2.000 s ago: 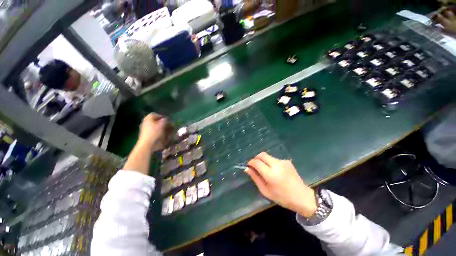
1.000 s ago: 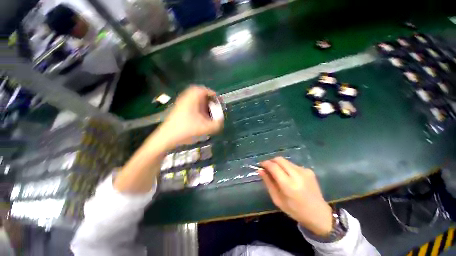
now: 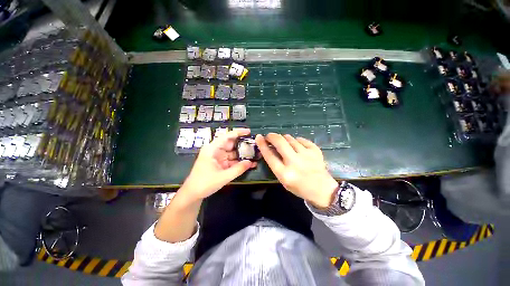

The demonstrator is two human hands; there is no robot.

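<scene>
My left hand [image 3: 215,165] holds a black rounded device housing [image 3: 246,148] with a pale inside, just over the front edge of the bench. My right hand [image 3: 296,166] is against the housing's right side, its fingers bent together; tweezers cannot be made out in it at this moment. Behind the hands lies a clear blister tray [image 3: 296,89]. Its left part holds rows of silver-grey batteries [image 3: 222,90], some with yellow edges; one battery [image 3: 237,70] sits tilted. My left hand partly hides the front row.
Stacked blister trays [image 3: 84,95] stand at the far left. Several waiting housings [image 3: 371,93] lie right of the clear tray. A housing tray [image 3: 464,95] is at the far right beside another person's hand [image 3: 500,86]. Single units [image 3: 373,28] lie beyond the metal strip [image 3: 279,55].
The view has swung to face the bench squarely. My left hand has brought the housing down and toward me, and my right hand has come in to meet it.
</scene>
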